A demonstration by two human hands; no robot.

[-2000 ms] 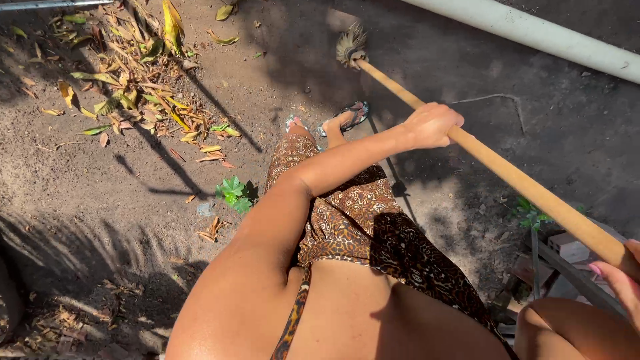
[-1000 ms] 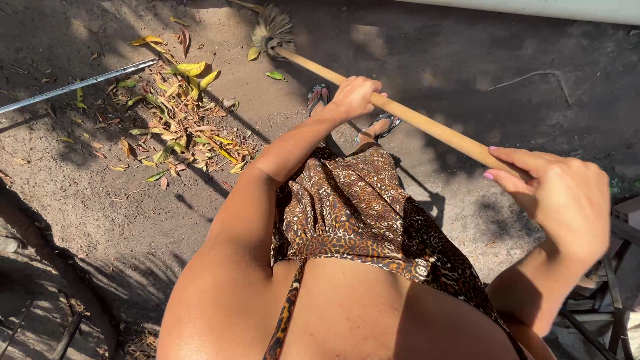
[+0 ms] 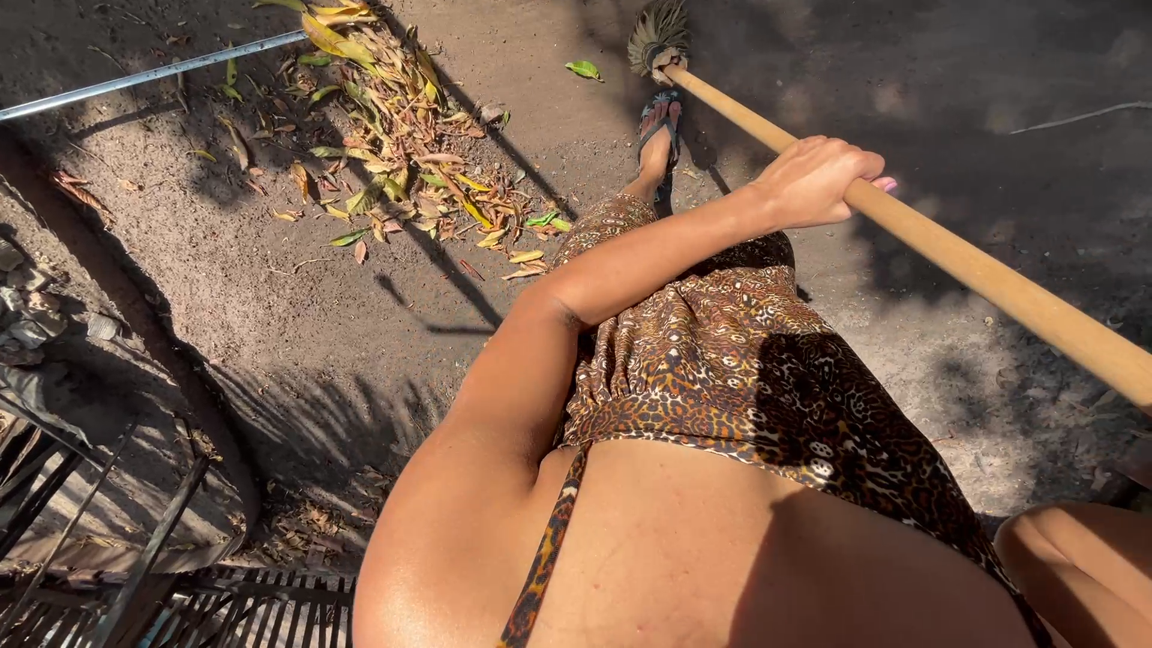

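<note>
My left hand (image 3: pixel 823 180) is closed around the wooden handle (image 3: pixel 981 270) of a broom, partway along it. The handle runs from the right edge up to a bushy fibre head (image 3: pixel 659 40) at the top, which lies on or just above the ground beyond my sandalled foot (image 3: pixel 660 130). My right hand is out of the frame; only part of the bent right arm (image 3: pixel 1071 558) shows at the lower right. Left of the broom head, dry yellow and brown leaves (image 3: pixel 405 135) lie heaped on the dirt.
A thin metal pole (image 3: pixel 153 76) reaches the leaf heap from the left. A dark raised edge (image 3: pixel 117 279) runs down the left side, with stones (image 3: pixel 31 315) beside it. Wooden slats (image 3: pixel 261 612) stand at the lower left. A single green leaf (image 3: pixel 584 69) lies near the broom head.
My right hand, seen on the handle a second ago, has left the view. My left hand still holds the handle. The view has shifted.
</note>
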